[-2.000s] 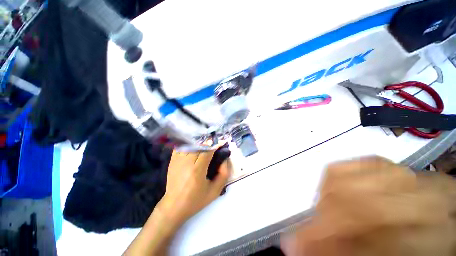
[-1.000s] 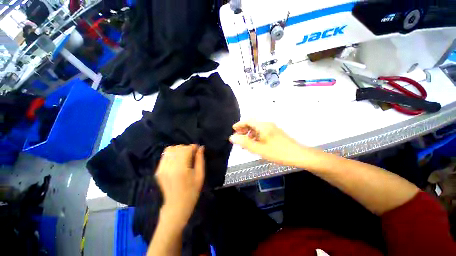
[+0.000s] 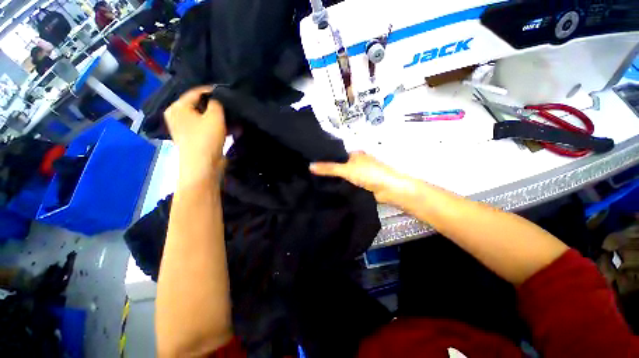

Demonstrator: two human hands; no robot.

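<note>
A large black garment lies over the table's left part and hangs down its front edge. My left hand grips a folded edge of it and holds it up, at the left of the machine. My right hand is on the same raised fold, thumb and fingers closed at its right end. The white sewing machine with a blue stripe stands behind and to the right. Its presser foot area has no cloth under it that I can see.
Pink and blue snips lie below the lettering. Red-handled scissors lie at the right under a black strip. A measuring strip runs along the table's front edge. A blue bin stands left. More black cloth lies behind. People sit far back left.
My left hand has moved up and away to the left, lifting an edge of the garment. My right hand has closed on the cloth. The garment is spread further right over the front edge.
</note>
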